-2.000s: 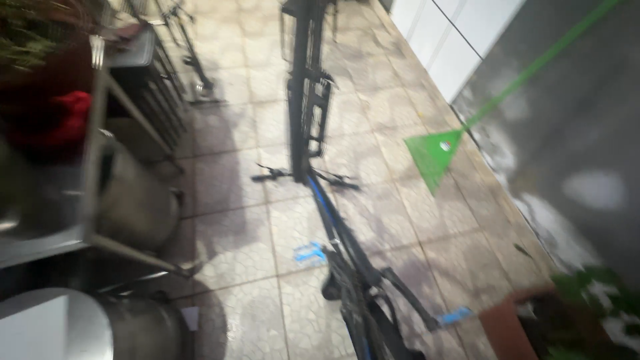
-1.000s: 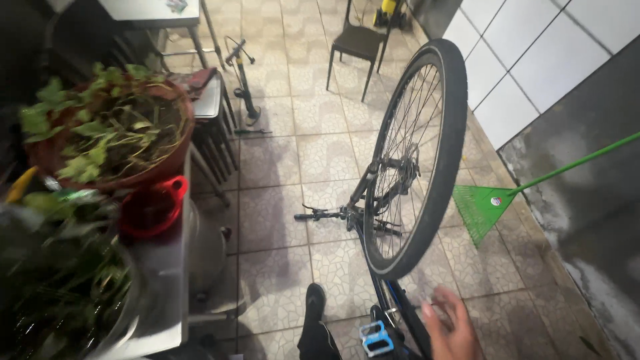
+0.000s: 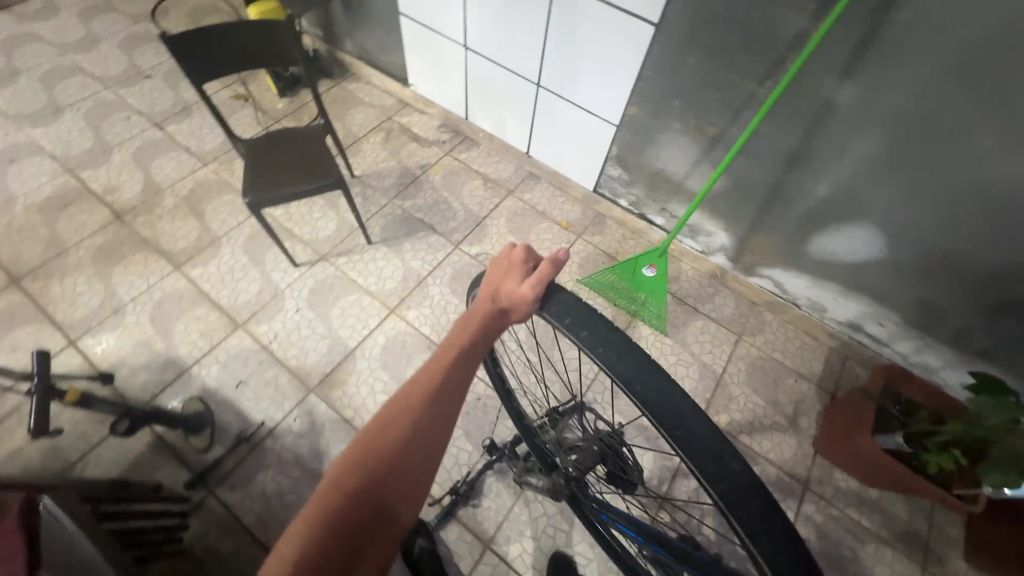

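My left hand (image 3: 520, 284) is wrapped over the top of a bicycle wheel's black tire (image 3: 664, 384), its thumb pointing right. The forearm comes up from the bottom edge. Below the hand, thin spokes run to the wheel's hub and sprockets (image 3: 604, 456). Part of a dark bicycle frame with blue marking (image 3: 632, 532) shows low in the view, partly behind the wheel. My right hand is out of view.
A green plastic rake (image 3: 640, 288) leans by the grey wall, right of the wheel. A dark chair (image 3: 292, 164) stands at upper left. At lower left lies a floor pump (image 3: 144, 416). A potted plant (image 3: 896, 440) sits at right on the tiled floor.
The view has swung right; the chair now appears at upper left. One second ago a hand was low beside the wheel; now my left hand is on top of the tire.
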